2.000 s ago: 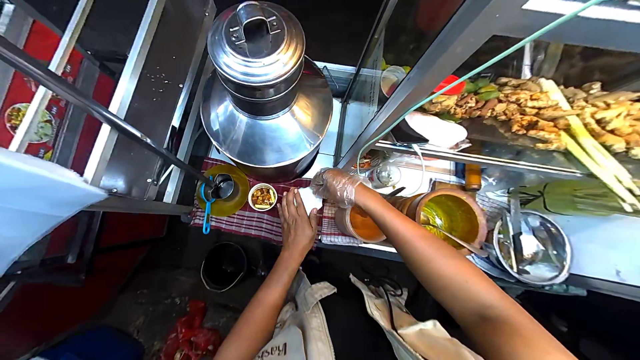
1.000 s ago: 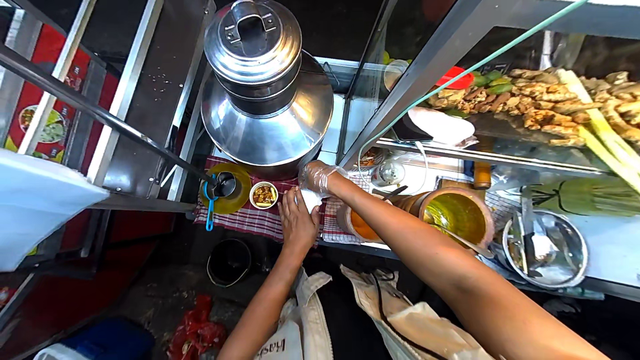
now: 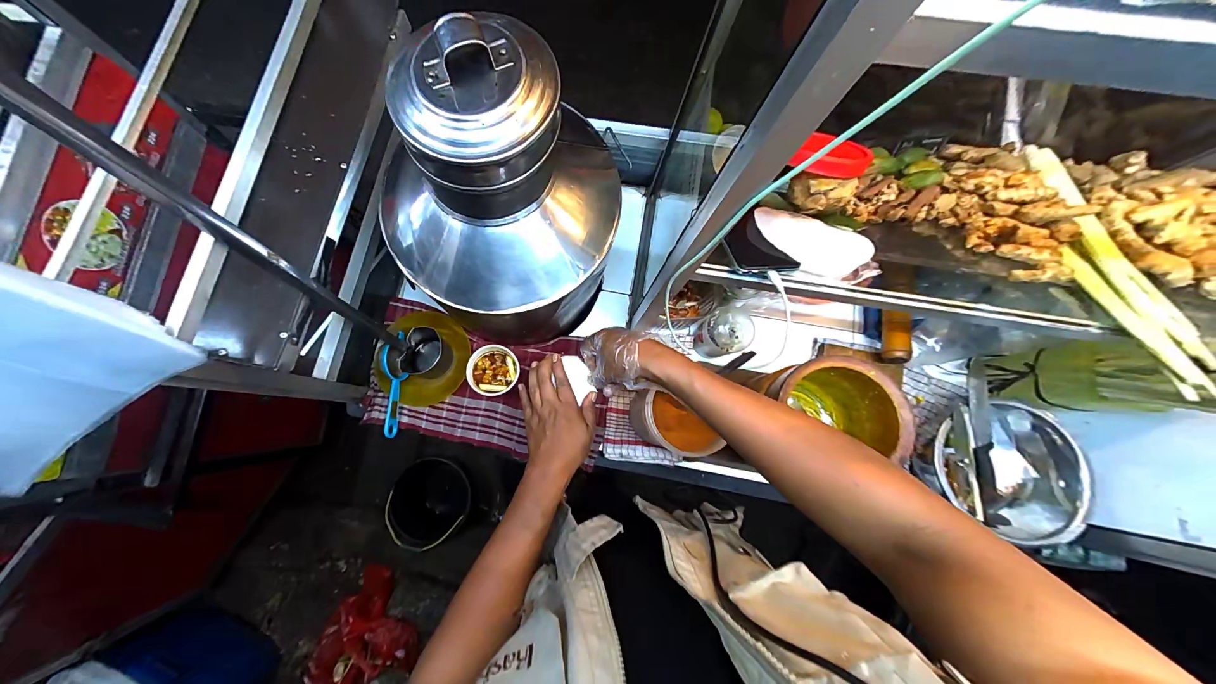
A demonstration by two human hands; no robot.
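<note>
My left hand [image 3: 558,408] lies on a white object [image 3: 578,378], perhaps a bowl or a folded packet, on the red checked cloth [image 3: 446,439]. Against the right side of that object is my right hand [image 3: 613,357], in a clear plastic glove; its fingertips are partly hidden. A small white bowl of chopped food in brown liquid [image 3: 493,370] stands just left of my left hand. Farther left, a yellow bowl [image 3: 454,380] holds a metal ladle or cup, with a blue-handled tool [image 3: 392,391] at its edge. Right of my left hand stands a container of orange sauce [image 3: 676,424].
A large steel pot [image 3: 499,247] stands behind my hands. Under my right forearm is a pot of yellow liquid [image 3: 850,404]; a steel bowl [image 3: 1045,475] with utensils lies farther right. A glass case with ginger-like roots [image 3: 1026,204] and its metal frame [image 3: 779,142] rise at right.
</note>
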